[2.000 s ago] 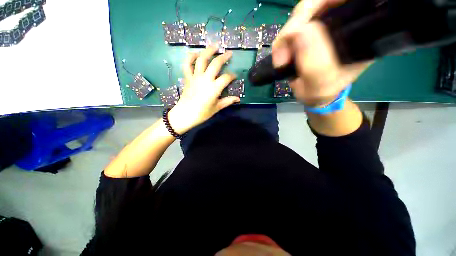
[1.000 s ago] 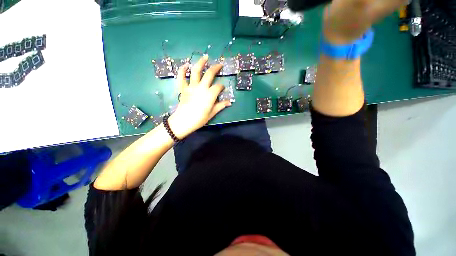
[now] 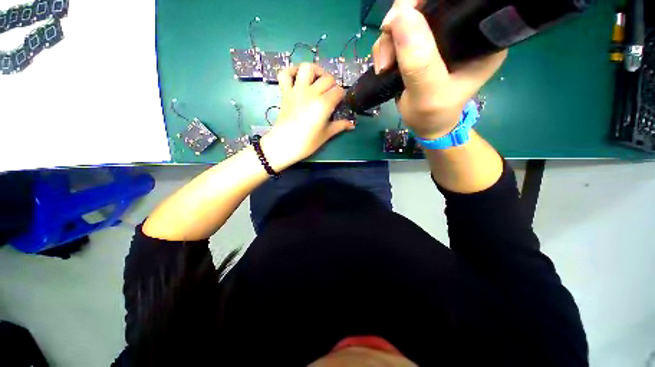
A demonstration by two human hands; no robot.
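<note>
My right hand (image 3: 438,79) grips a thick black electric screwdriver (image 3: 467,36). Its narrow nose points down and left at a circuit board module (image 3: 345,113) beside my left fingertips. The nose hides part of that module, so contact cannot be told. My left hand (image 3: 310,104) lies on the mat with fingers bent and thumb stretched, around the near side of this module. More modules (image 3: 246,64) with thin lead wires stand in a row just beyond my left hand. A tilted module (image 3: 196,136) lies at the left, and another (image 3: 395,140) lies near the bench edge.
A green mat (image 3: 560,93) covers the bench. A white sheet (image 3: 86,100) at the left bears lines of square boards (image 3: 32,46). A black tray (image 3: 638,118) and a yellow-and-metal item (image 3: 618,36) are at the right. A blue stool (image 3: 86,204) stands below the bench, left.
My right hand has come back from the far side with the screwdriver, and its nose is now at the module by my left hand. My left fingers are more bent. The view has shifted.
</note>
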